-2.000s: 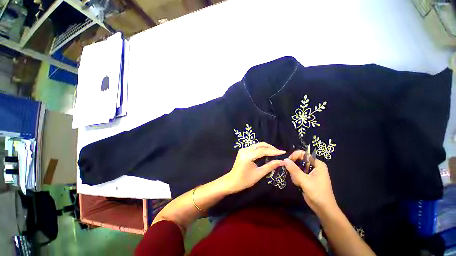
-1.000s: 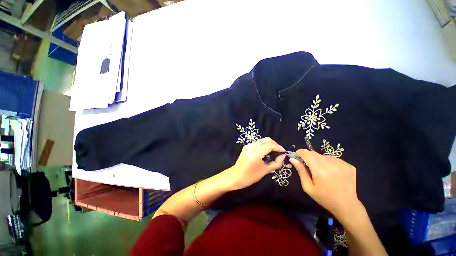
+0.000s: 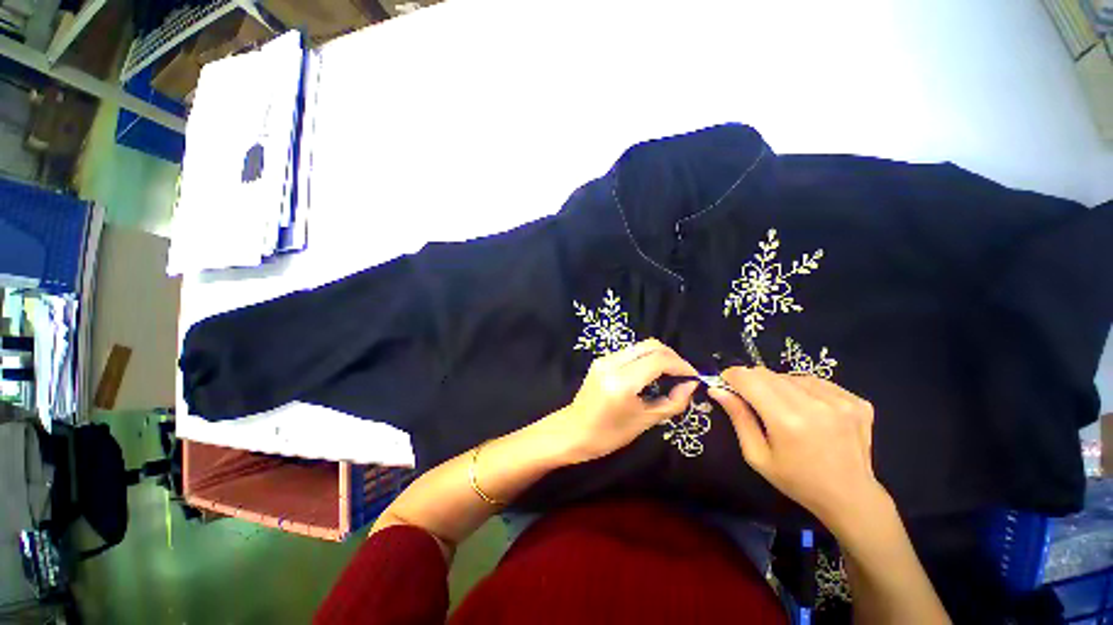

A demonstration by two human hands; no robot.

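Note:
A black blouse (image 3: 513, 293) with pale gold floral embroidery (image 3: 760, 285) lies spread on the white table, its stand collar (image 3: 696, 183) toward the back. My left hand (image 3: 629, 397) pinches a bit of the black front placket between thumb and fingertips. My right hand (image 3: 799, 440) meets it there, thumb and fingers closed on the same spot. A small light, shiny bit shows between the fingertips; I cannot tell whether it is a tool tip. The right palm is hidden.
White papers (image 3: 238, 159) lie at the table's left. A reddish-brown open compartment (image 3: 262, 488) sits below the table's left front edge. Shelving (image 3: 86, 49) stands at the upper left. A blue crate (image 3: 1028, 549) is at the lower right, beside the blouse.
Since the oldest frame, my right hand has turned palm down over the placket, and the metallic snips seen in it no longer show clearly. Since the middle frame, the hands have barely moved.

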